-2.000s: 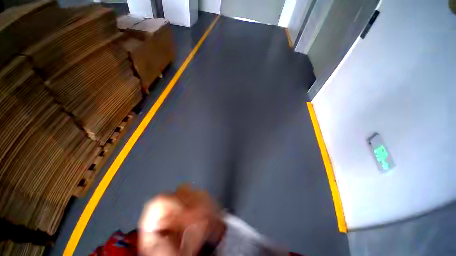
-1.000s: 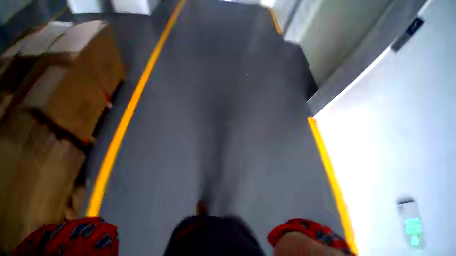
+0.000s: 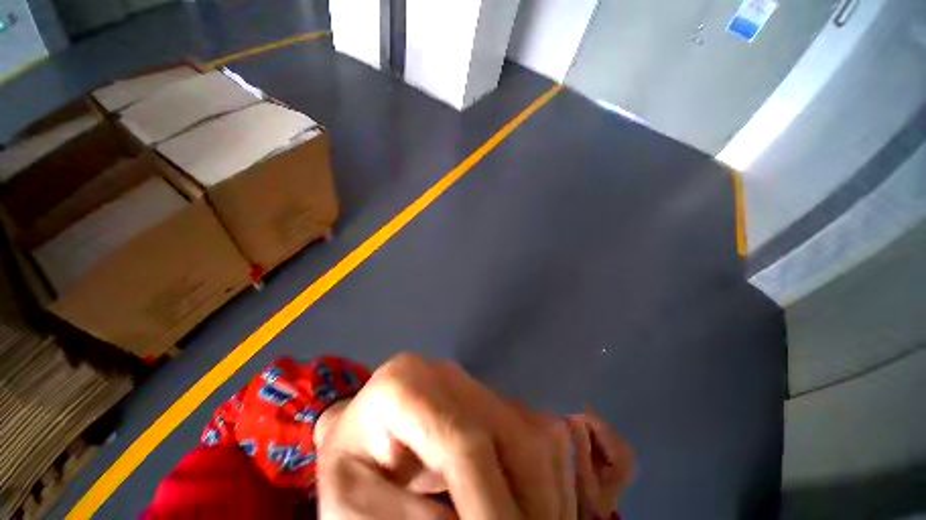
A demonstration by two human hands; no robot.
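My left hand (image 3: 432, 437) is at the bottom centre, bare and slightly blurred, with its fingers curled and its back towards the camera. A red sleeve (image 3: 279, 421) with dark-blue and white print covers its wrist. My right hand (image 3: 606, 462) is close against it on the right, mostly hidden behind it and cut off by the bottom edge. The inside of both hands is hidden, so I cannot tell whether anything is held in them.
Brown cartons (image 3: 269, 198) and stacked cardboard sheets (image 3: 51, 406) on pallets stand left of the yellow floor line (image 3: 360, 254). A white pillar (image 3: 437, 51) stands beyond. A pale door (image 3: 675, 71) with a blue-white notice is ahead; a pale wall and door edge are on the right.
The view has moved forward along the aisle and turned. The cartons and the far door show more fully. My hands, apart and mostly out of view one second ago, are now together at the bottom centre.
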